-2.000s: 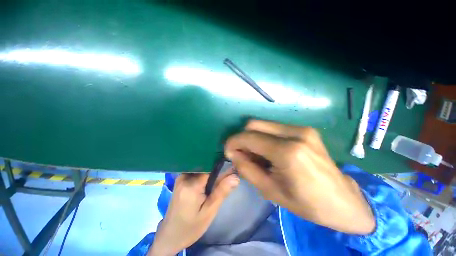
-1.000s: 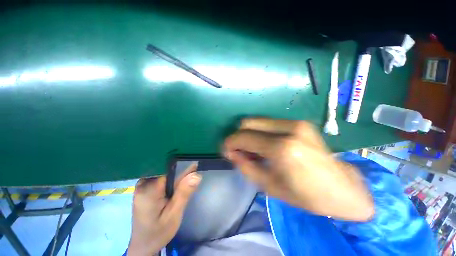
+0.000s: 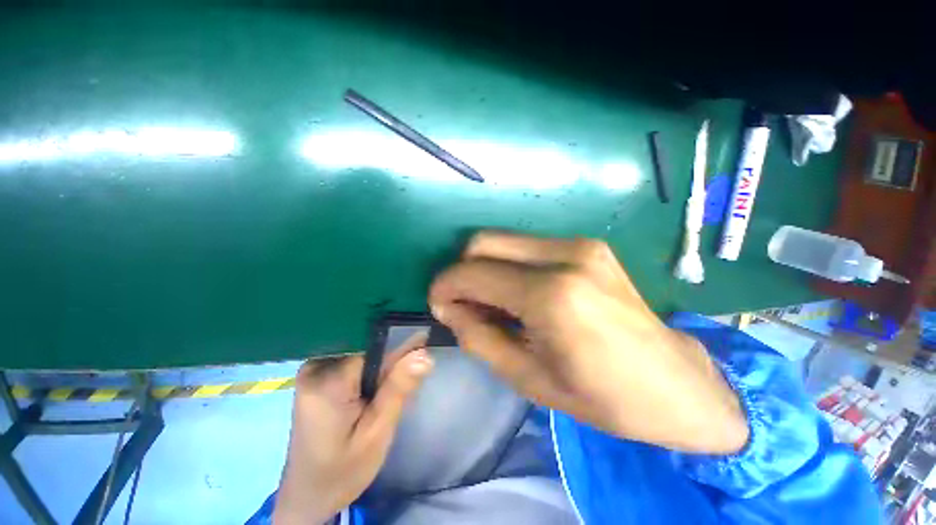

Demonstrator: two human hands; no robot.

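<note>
A display panel (image 3: 452, 410) with a grey back and black frame lies over my lap at the bench edge. My left hand (image 3: 349, 426) grips its left side, with the thumb on the back near the upper left corner. My right hand (image 3: 585, 338) is over the panel's upper edge. Its thumb and fingertips are pinched together at the black strip; whether a small piece is between them is hidden. The panel's right part is covered by my right hand.
On the green bench (image 3: 205, 246) lie a long dark stick (image 3: 414, 135), a short black strip (image 3: 659, 166), a white-handled knife (image 3: 696, 210), a blue pick (image 3: 716, 197), a paint marker (image 3: 745, 193), a crumpled white cloth (image 3: 818, 133) and a clear dropper bottle (image 3: 826, 253).
The panel has turned from tilted to flatter, showing more of its upper edge. My right hand has moved a little left along that edge. The camera view has shifted.
</note>
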